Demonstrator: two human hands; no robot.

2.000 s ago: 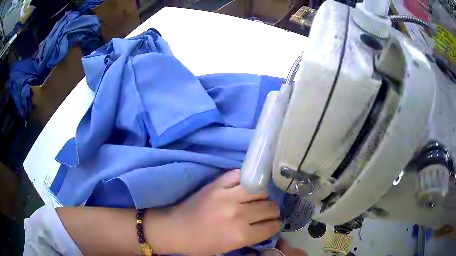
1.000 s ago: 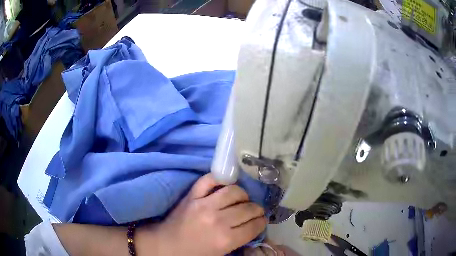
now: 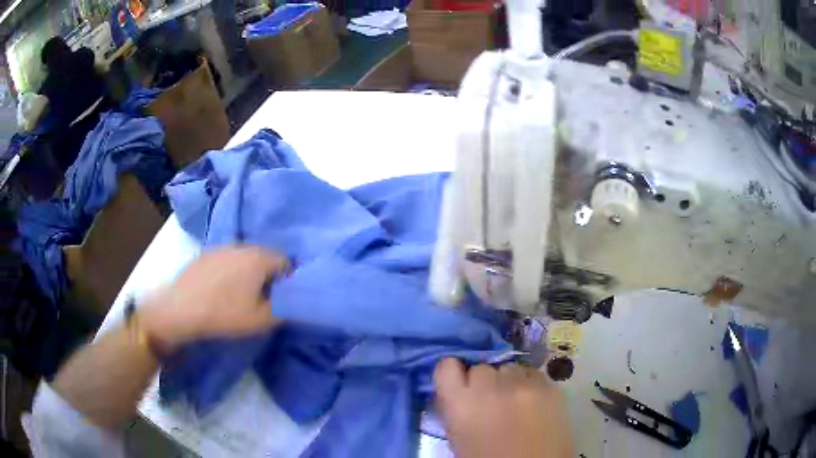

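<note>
The blue garment (image 3: 331, 224) lies bunched on the white table, its right part running to the needle area of the off-white sewing machine (image 3: 505, 179). My left hand (image 3: 219, 295), blurred and wearing a dark bracelet, grips the garment's left part, with the cloth lifted into folds. My right hand (image 3: 501, 402) is at the bottom, just in front of the needle area, its fingers closed on the cloth edge. The white rounded bar (image 3: 445, 259) stands left of the machine head. The needle tip is too unclear to tell.
Dark thread snips (image 3: 642, 415) lie on the machine bed, with blue scraps (image 3: 685, 413) and shears (image 3: 747, 376) to their right. Cardboard boxes (image 3: 293, 45) stand behind the white table (image 3: 358, 134). More blue garments (image 3: 107, 170) hang at the left. A person in dark clothing (image 3: 72, 85) is at the far left.
The view has shifted, showing more background. My left hand has moved left from the needle area and pulled up the garment's near side. My right hand, earlier mostly hidden, now shows at the cloth edge.
</note>
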